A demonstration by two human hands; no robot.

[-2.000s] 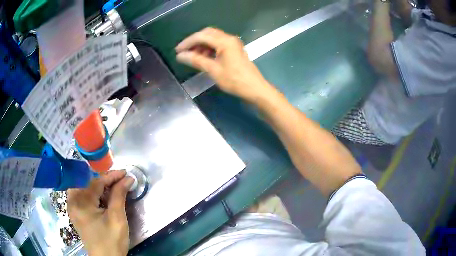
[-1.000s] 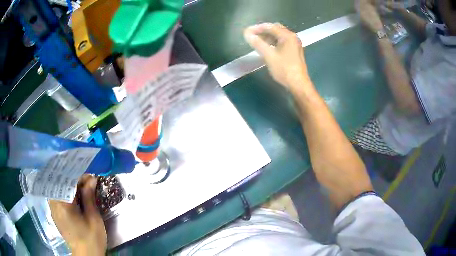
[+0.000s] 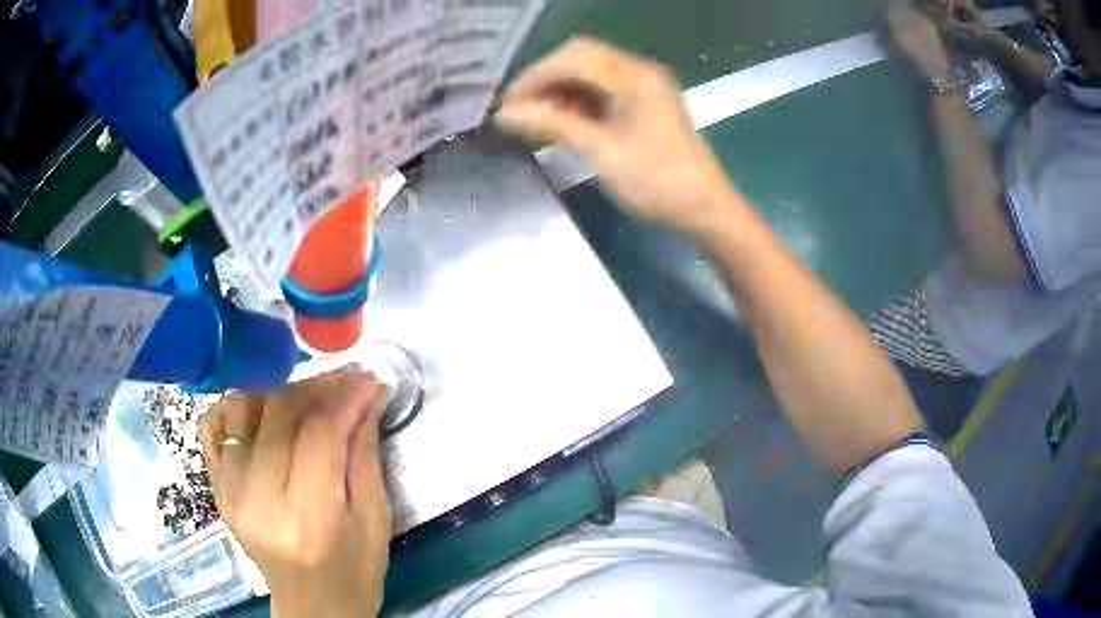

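My left hand (image 3: 308,477) is at the round fixture (image 3: 398,386) on the metal plate, fingertips bunched at its near left side, just below the red-orange nozzle (image 3: 332,266). Whether a small part is between the fingertips cannot be seen. A blue nozzle (image 3: 229,344) slants in from the left, above the same hand. A heap of tiny metal parts (image 3: 187,495) lies in the clear box (image 3: 181,579) left of the hand. My right hand (image 3: 628,139) is raised over the plate's far right corner, thumb and fingers curled towards each other, slightly blurred; nothing can be made out in it.
The silver machine plate (image 3: 519,350) has a dark front edge with buttons. White paper labels (image 3: 350,109) hang by both nozzles and hide what is behind. The green bench (image 3: 797,181) has a pale strip. A neighbouring person (image 3: 1062,181) in a white shirt works at the upper right.
My left hand has moved right, from the parts heap to the fixture. My right hand has moved left, nearer the plate's far corner. The view has shifted, and the nozzles appear larger.
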